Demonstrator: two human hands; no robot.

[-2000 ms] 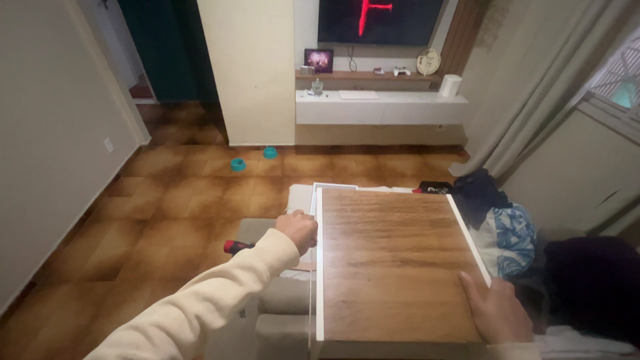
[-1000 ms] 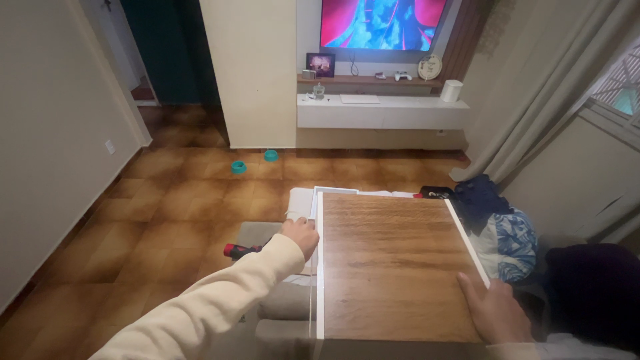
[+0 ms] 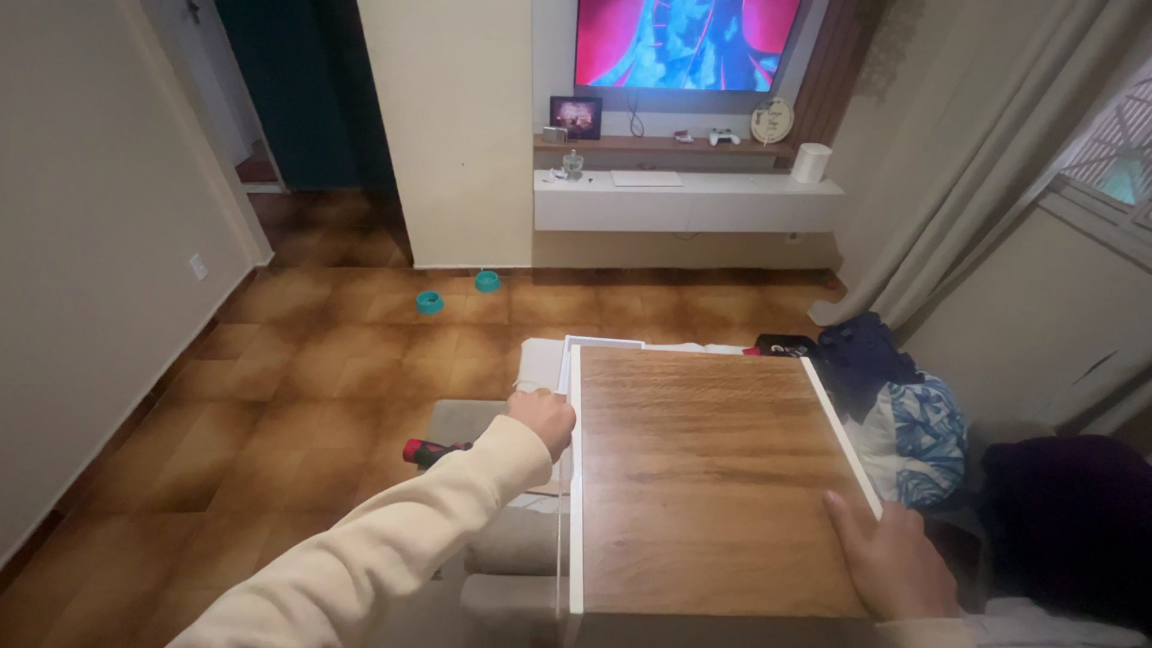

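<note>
A cabinet-like piece with a wood-grain top panel and white edges stands in front of me at the lower centre. My left hand, in a cream sleeve, is closed at its left edge near the far end; what its fingers grip is hidden. My right hand holds the right edge, thumb on the wood-grain face and fingers out of sight over the side. Beyond the far left corner shows a white frame-like part. A red and black tool lies left of my left hand, partly behind the sleeve.
A grey cushioned seat lies below and left of the panel. A patterned blue and white cushion and dark cloth are at the right. Two teal bowls stand on the tiled floor, before a wall-mounted white cabinet and a television.
The television picture has changed from a red shape on black to pink and blue. Both hands stay at the panel's edges, with no plain movement.
</note>
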